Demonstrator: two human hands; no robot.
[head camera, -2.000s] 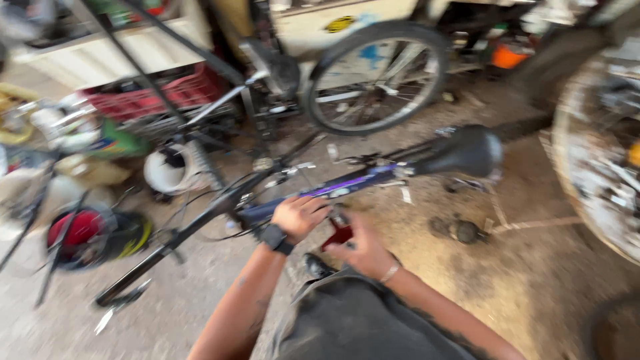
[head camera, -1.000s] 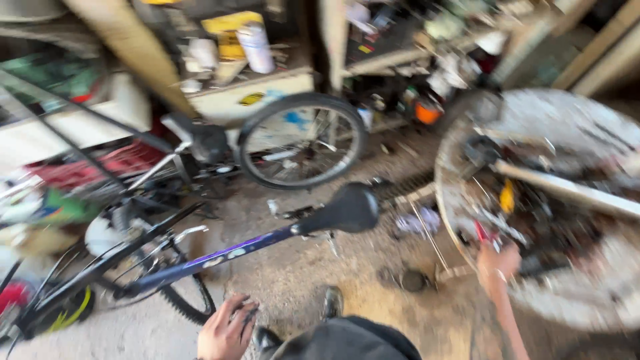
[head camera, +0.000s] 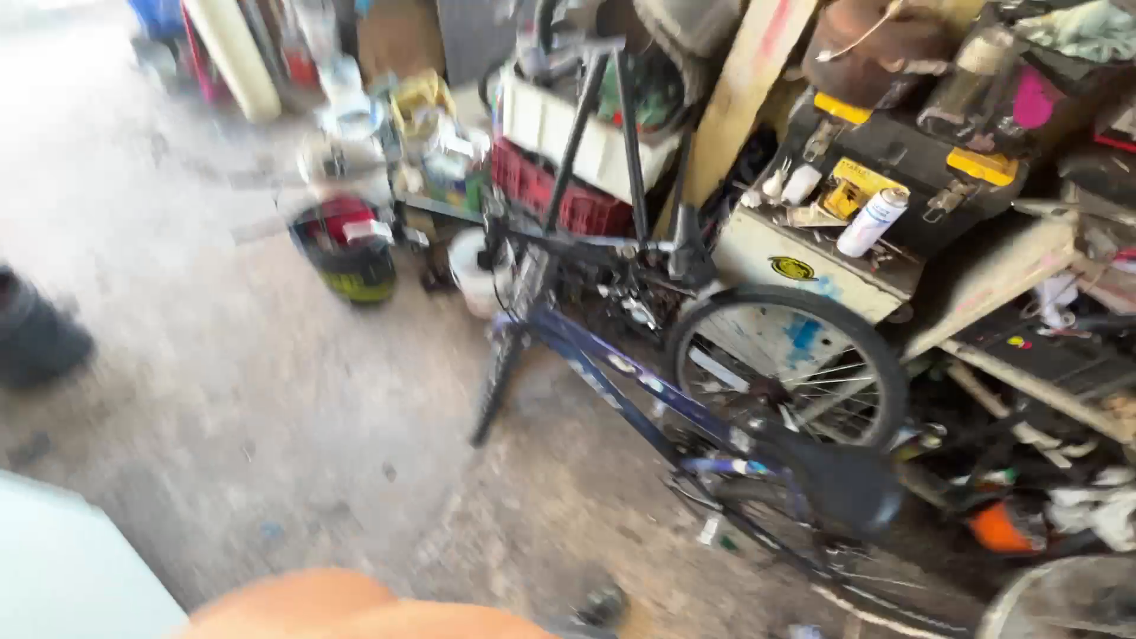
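A purple-blue bicycle frame (head camera: 652, 382) with a black saddle (head camera: 843, 484) stands on the floor, blurred by motion. Its front wheel (head camera: 499, 386) points toward the lower left. Behind it, a bicycle wheel with a black tyre (head camera: 895, 395) leans by a pale cabinet. At the bottom edge a blurred patch of bare skin (head camera: 355, 612) is part of my body; which part cannot be told. Neither of my hands can be made out, so what they hold or touch is hidden.
A black bucket (head camera: 346, 257) and a white bucket (head camera: 479, 271) stand left of the bicycle. A red crate (head camera: 559, 191) sits behind. A spray can (head camera: 872, 222) lies on the pale cabinet (head camera: 803, 266). A pale panel (head camera: 71, 559) fills the lower left, and a round pale rim (head camera: 1021, 595) shows lower right.
The view has swung left. My left hand by the bicycle and my right hand over the round tray, both seen a second ago, have left the picture.
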